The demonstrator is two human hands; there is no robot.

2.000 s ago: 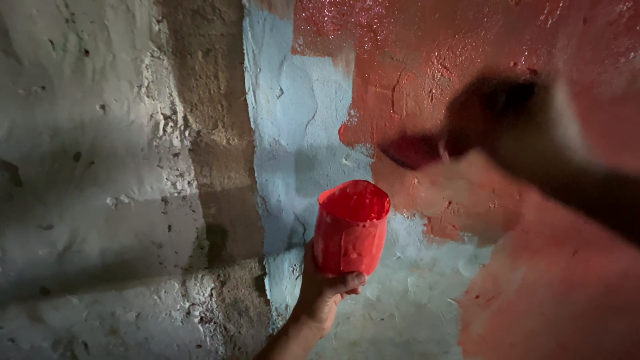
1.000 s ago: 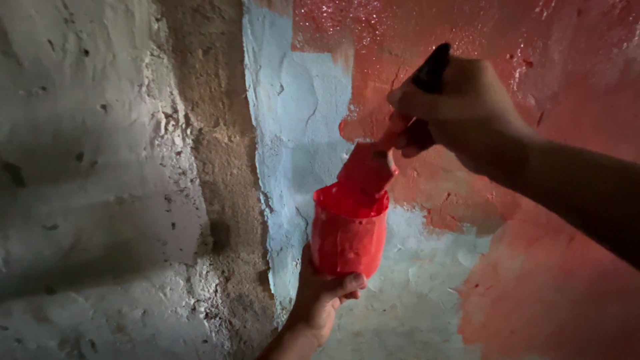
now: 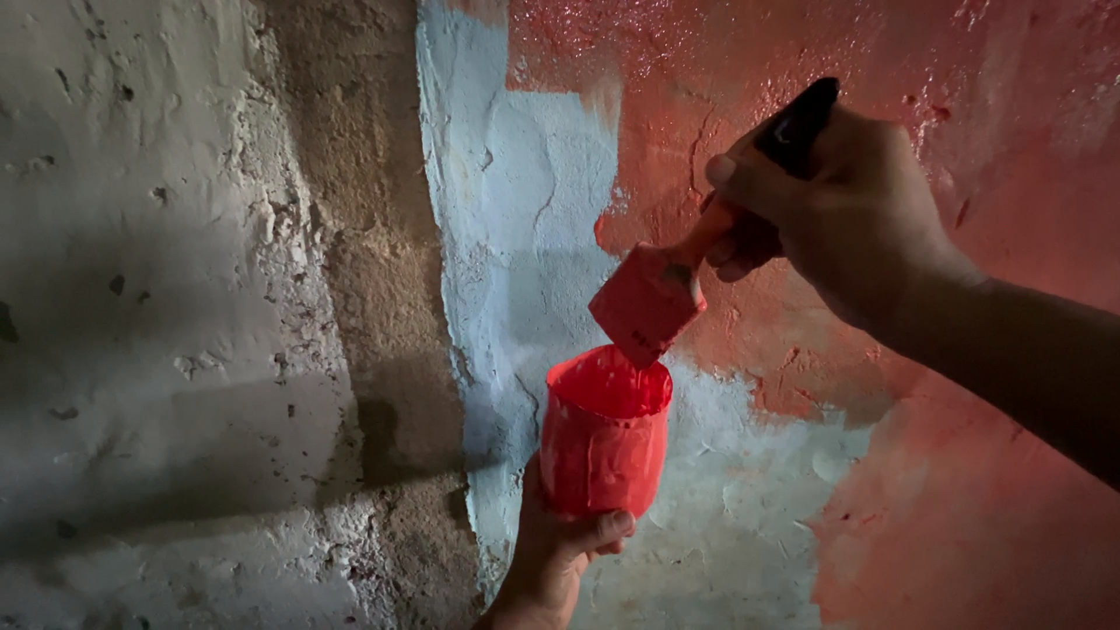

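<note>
My left hand grips the lower part of a paint container, which is smeared with red paint and has its uneven mouth facing up. In my right hand is a paintbrush with a dark handle end. The brush slants down to the left, its red-coated head just over the container's mouth, the lowest corner at or slightly inside the far rim. Wet red paint lines the inside of the container; how deep it is cannot be seen.
Close ahead is a rough plastered wall, with red paint at the right and pale blue patches at the middle. A bare brown strip runs down beside grey-white plaster at the left. Shadows fall across the wall.
My right hand first brought the brush from the wall area at the right down into the container's mouth, then raised it slightly. My left hand has stayed around the container.
</note>
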